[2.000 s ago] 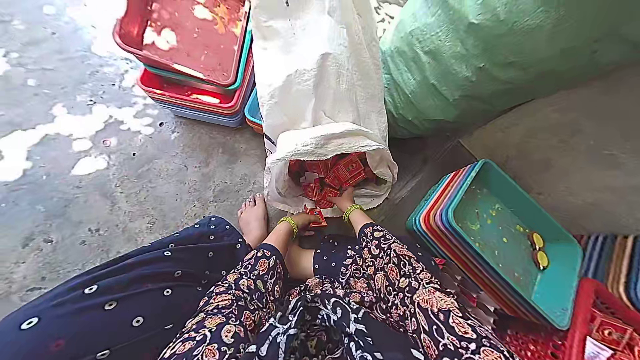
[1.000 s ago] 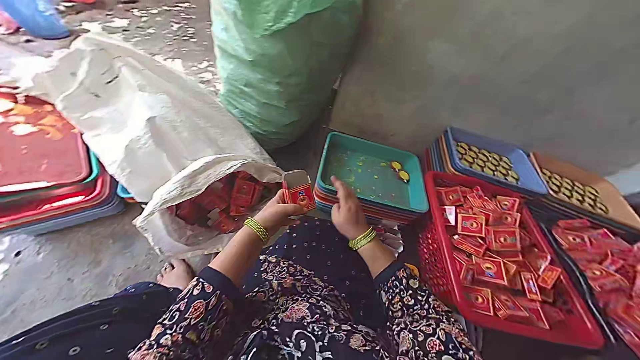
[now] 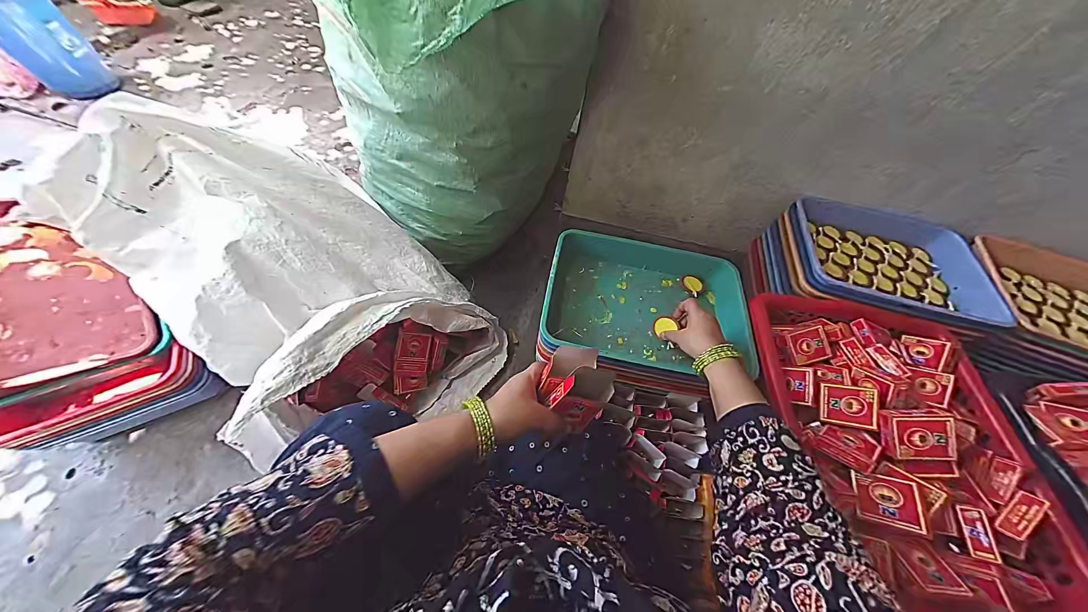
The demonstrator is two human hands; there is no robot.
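My left hand (image 3: 524,403) holds small red printed cardboard boxes (image 3: 578,398), at least one with raised flaps, over my lap. Over the teal plastic tray (image 3: 608,293), my right hand (image 3: 699,330) pinches a round yellow disc-shaped piece (image 3: 666,326). A second yellow disc (image 3: 693,285) lies in that tray just beyond my fingers, among yellow crumbs. Rows of open-ended small boxes (image 3: 671,450) stand between my lap and my right forearm. At my left, the white woven sack (image 3: 255,238) lies with its mouth towards me, red boxes (image 3: 414,357) inside it.
A red plastic basket (image 3: 1041,501) heaped with red boxes is at the right. Behind it, a blue tray (image 3: 977,246) and an orange-brown tray (image 3: 1037,259) hold rows of yellow discs. A full green sack (image 3: 467,127) stands beside the grey wall (image 3: 807,110). Stacked trays (image 3: 76,314) are at far left.
My right hand has moved from the near edge of the teal tray into it and taken hold of a yellow disc. The view has swung right since two seconds ago, when both hands were at the sack's mouth.
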